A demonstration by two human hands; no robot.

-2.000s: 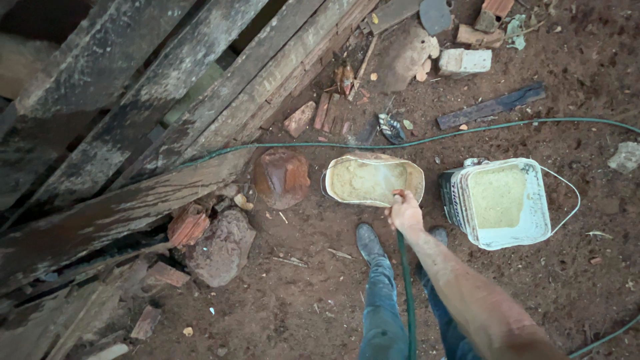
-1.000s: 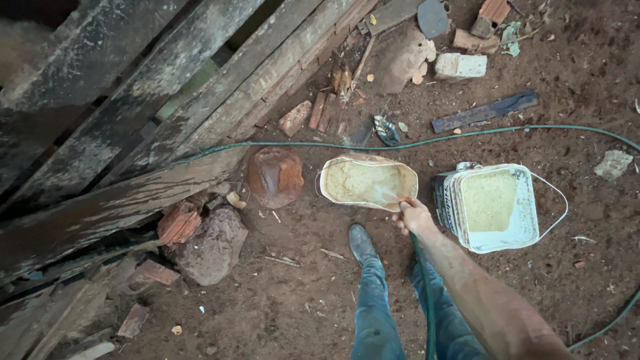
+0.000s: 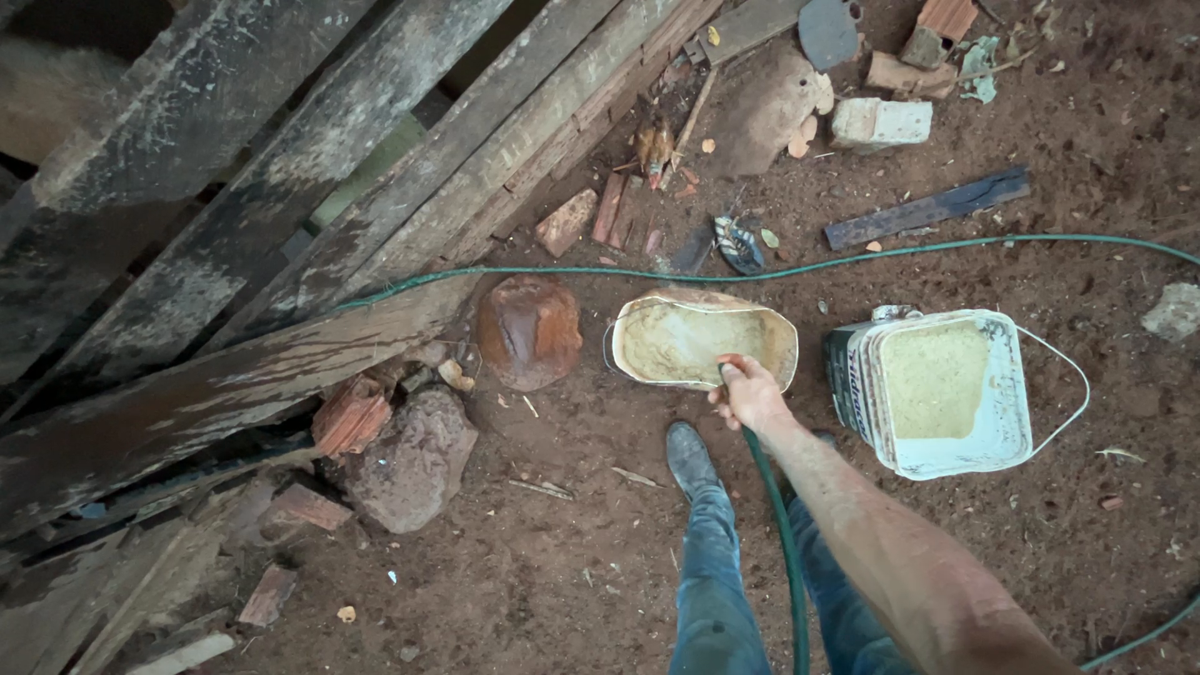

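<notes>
My right hand (image 3: 747, 392) grips the end of a green garden hose (image 3: 786, 544) at the near rim of an oblong pale bucket (image 3: 787, 352). Inside the bucket lies a yellowish, wet-looking mix, with a pale blurred patch that may be water from the hose. A square white plastic bucket (image 3: 1008, 445), its wire handle out to the right, stands right of my hand and holds a similar yellowish material. My left hand is not in view.
A weathered plank fence (image 3: 422, 187) slants across the left. Near it lie a wet brown rock (image 3: 530, 333), a larger rock (image 3: 412, 459) and broken bricks (image 3: 565, 222). The hose (image 3: 647, 274) also crosses behind both buckets. A dark board (image 3: 928, 208) lies beyond it.
</notes>
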